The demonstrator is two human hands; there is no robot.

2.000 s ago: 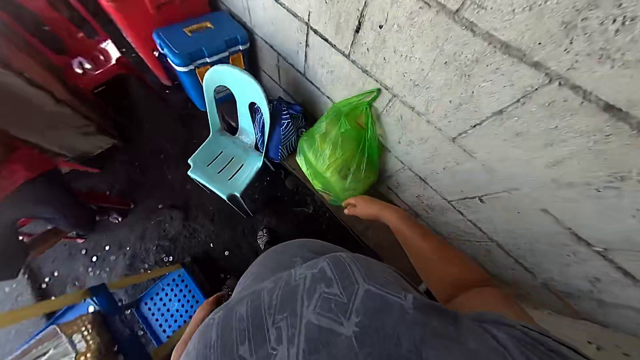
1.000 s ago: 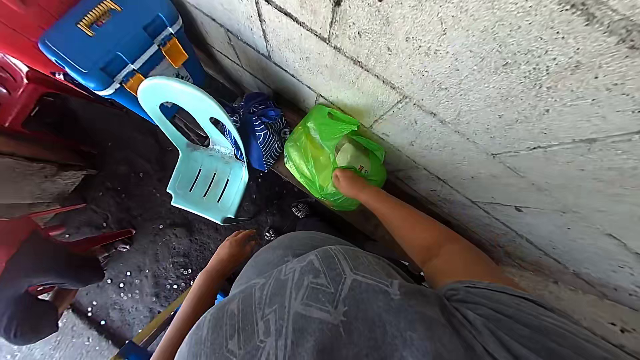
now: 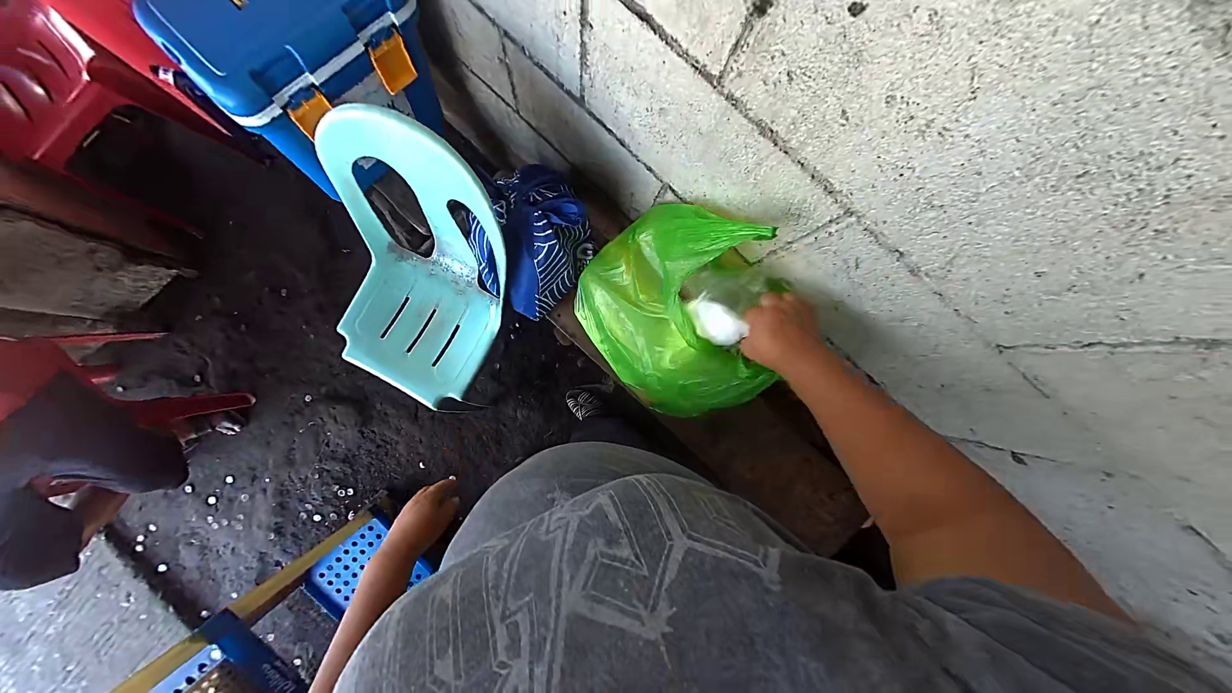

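Observation:
A bulging green plastic bag [image 3: 640, 313] stands against the block wall. At its opening, my right hand [image 3: 782, 332] has its fingers closed on a clear plastic bag [image 3: 736, 287] with something white [image 3: 717, 321] in or beside it. The contents of the green bag are mostly hidden. My left hand [image 3: 429, 512] hangs low beside my body with nothing seen in it, its fingers loosely bent. It is nearest to a blue perforated plastic crate [image 3: 351, 568].
A light-blue plastic child's chair [image 3: 419, 318] stands left of a blue patterned cloth bag [image 3: 547, 236]. Behind it is a blue cooler box [image 3: 250, 58] with orange latches. Red plastic chairs [image 3: 48, 77] and another person [image 3: 87, 443] are at the left. The concrete block wall [image 3: 962, 192] rises at right.
The green bag's mouth has opened wider, and the clear bag with the white thing now shows at my right hand. The view has shifted since two seconds ago.

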